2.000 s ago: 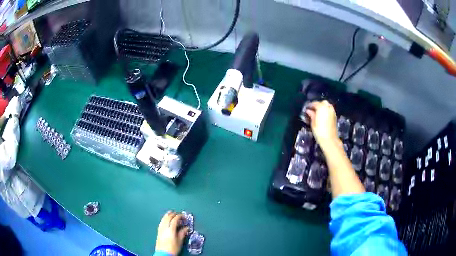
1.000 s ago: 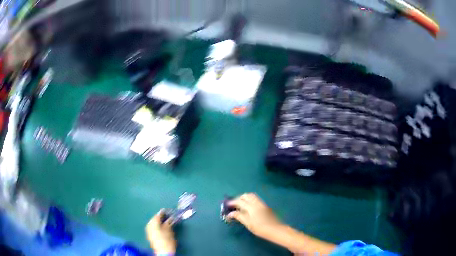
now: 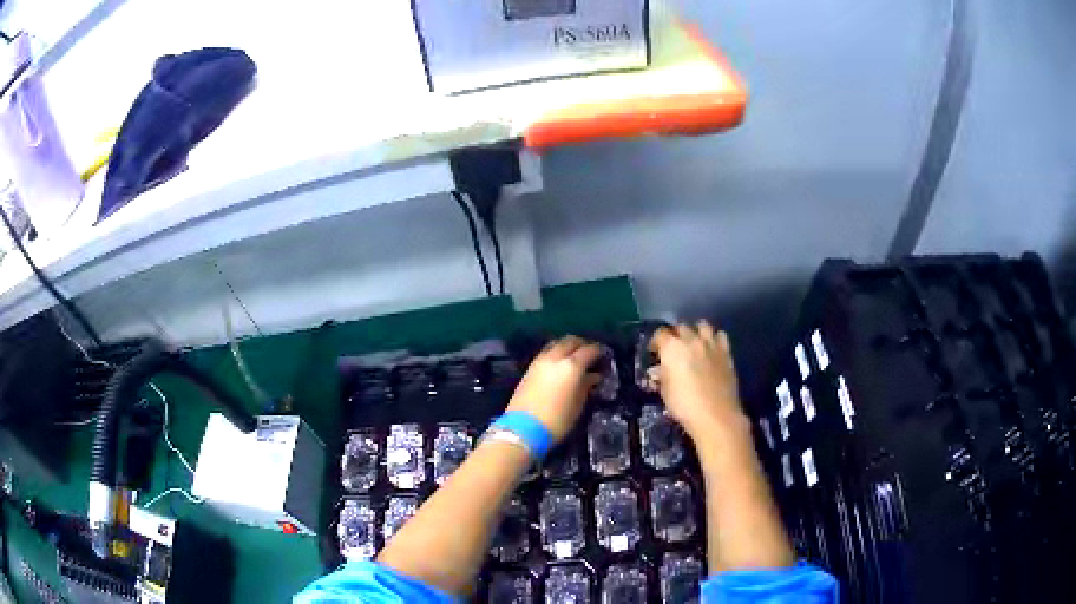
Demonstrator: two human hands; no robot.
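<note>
A black blister tray (image 3: 537, 501) holds rows of silver-grey and dark housings in its pockets. My left hand (image 3: 559, 387), with a blue wrist strap (image 3: 523, 433), has its fingertips on a housing (image 3: 607, 375) at the tray's back row. My right hand (image 3: 699, 375) is just right of it, its fingers on another housing (image 3: 645, 356) in the same row. The fingers partly hide both housings. I cannot tell if they rest fully in their pockets. Other pockets of the back row, at left, look dark and without housings.
Stacked black trays with white labels (image 3: 944, 389) stand close at right. A white box with a red switch (image 3: 257, 472) and a black hose with a yellow ring (image 3: 109, 413) are at left. A white shelf with an orange edge (image 3: 637, 118) spans above the tray's back.
The view has turned right and up. Both hands have moved from the green mat to the tray's back row. The mat's front part and the loose housings there are out of view.
</note>
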